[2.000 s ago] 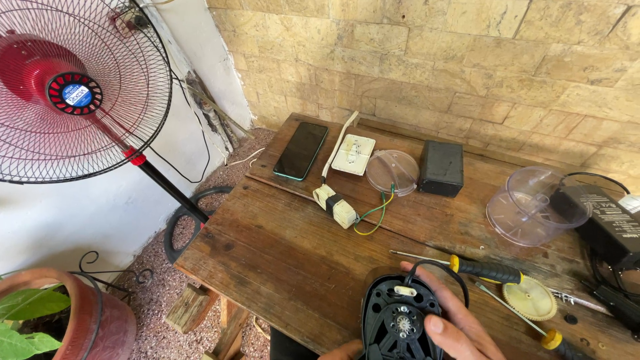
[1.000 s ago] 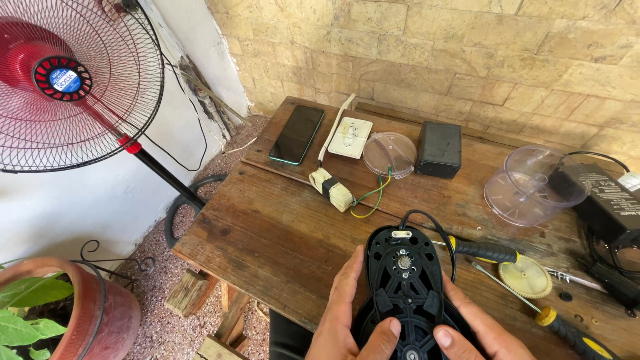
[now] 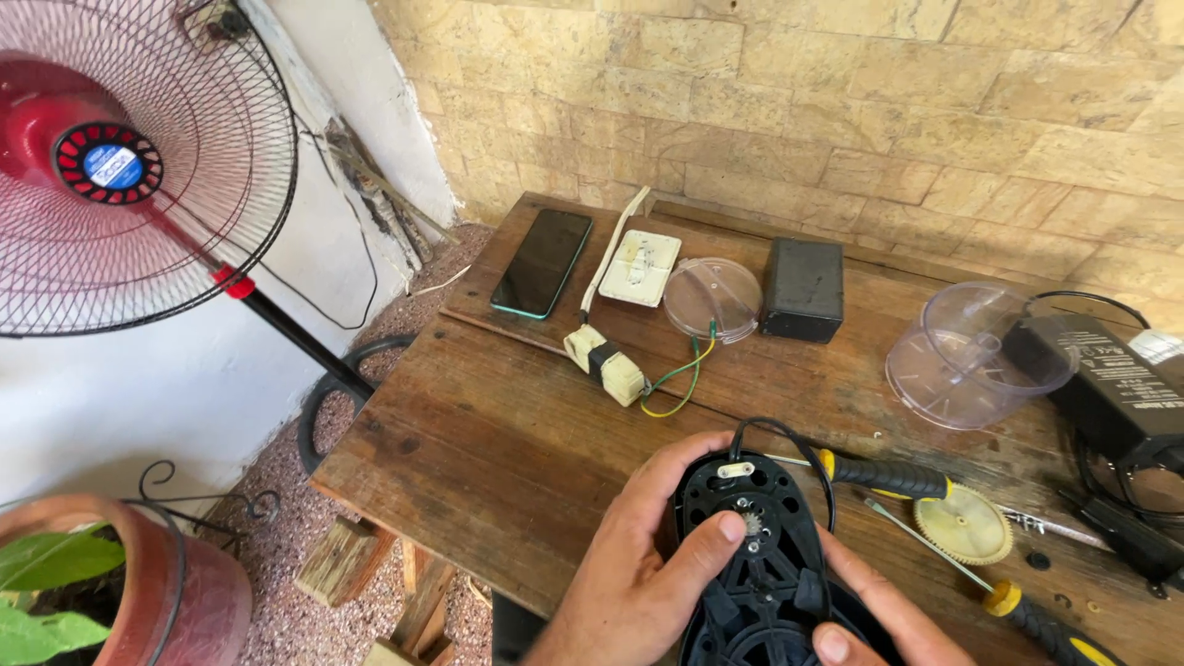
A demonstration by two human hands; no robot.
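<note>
A black plastic appliance base [image 3: 768,583] with its underside up is held between both hands at the lower middle. My left hand [image 3: 647,555] grips its left side, the thumb tip at the small metal gear [image 3: 751,527]. My right hand [image 3: 879,610] holds the lower right side, its thumb over the casing. A black cord [image 3: 805,439] loops out of the top end, near a small white cord clamp [image 3: 736,470]. To the right lie a yellowed plastic gear wheel [image 3: 963,524] and two yellow-and-black screwdrivers [image 3: 888,474], [image 3: 1045,629].
On the wooden table [image 3: 444,462] lie a smartphone [image 3: 542,264], a white plate [image 3: 640,268], a taped connector block [image 3: 606,365] with wires, a clear lid [image 3: 712,300], a black box [image 3: 803,289], a clear bowl [image 3: 971,361] and a power adapter [image 3: 1110,388]. A fan [image 3: 111,166] stands left.
My left hand has moved up the base's left side, its thumb now at the small gear. One second ago both thumbs were lower on the base.
</note>
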